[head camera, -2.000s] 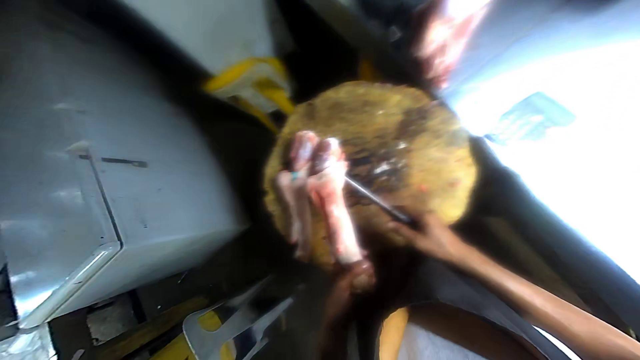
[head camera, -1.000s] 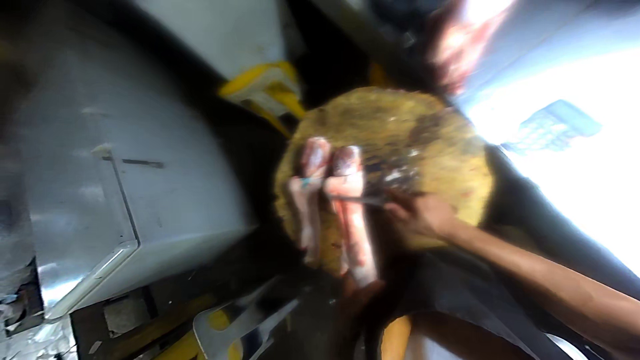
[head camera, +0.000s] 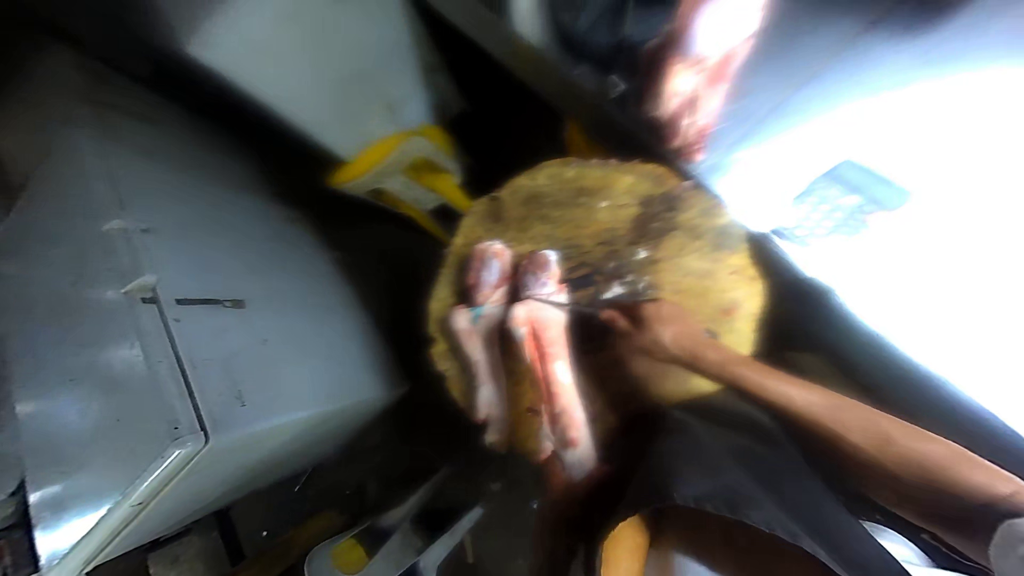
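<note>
Two skinned animal leg pieces with bone lie side by side on a round wooden chopping block (head camera: 704, 264). My right hand (head camera: 652, 328) is closed around the handle of a knife (head camera: 584, 306), whose blade lies across the upper part of the right leg piece (head camera: 560, 376), just below its knobbed end. The left leg piece (head camera: 484, 360) rests beside it and bears a small blue-green mark. At the lower end of the right piece, in deep shadow, is my left hand (head camera: 560, 480); its fingers are hard to make out, though it appears to touch that end.
A white chest-like appliance (head camera: 272, 360) stands at the left. Beyond the block is a yellow and white plastic object (head camera: 408, 172). A piece of meat (head camera: 700, 80) hangs or lies at the upper right, near a bright surface bearing a translucent bluish item (head camera: 848, 200).
The knife has gone from a slanted position to lying nearly level across the right leg piece. The lower end of that piece has shifted slightly relative to the block.
</note>
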